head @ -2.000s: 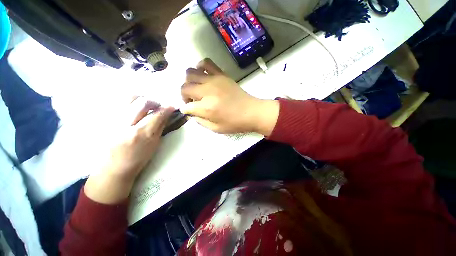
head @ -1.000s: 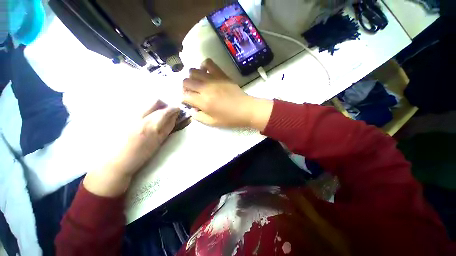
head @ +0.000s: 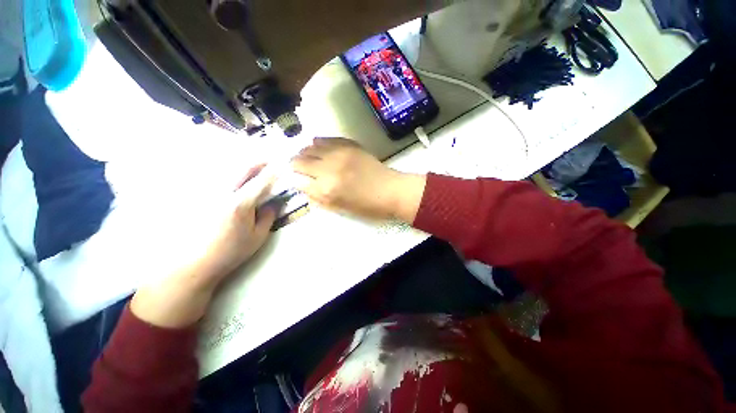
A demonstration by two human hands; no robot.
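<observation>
My left hand (head: 230, 230) lies on the white table (head: 323, 250) at the glaring white garment piece (head: 153, 193). My right hand (head: 347, 177) is just right of it, fingers bent down below the sewing machine's ribbed knob (head: 288, 123). A narrow dark seam edge (head: 290, 211) shows between the two hands, held at its ends by the fingers. The presser foot and needle are lost in the glare. Navy shell fabric (head: 73, 193) shows at the left.
The dark sewing machine head (head: 194, 56) is above the hands. A lit smartphone (head: 391, 87) with a white cable (head: 492, 98) lies right of it. Navy strips (head: 533, 74) and black-handled scissors (head: 593, 44) lie upper right, a wooden drawer (head: 644, 153) below, a cyan holder (head: 53, 44) top left.
The view has shifted, showing more of the machine head. The right hand's raised fingers have come down, and more of the dark strip shows between the hands.
</observation>
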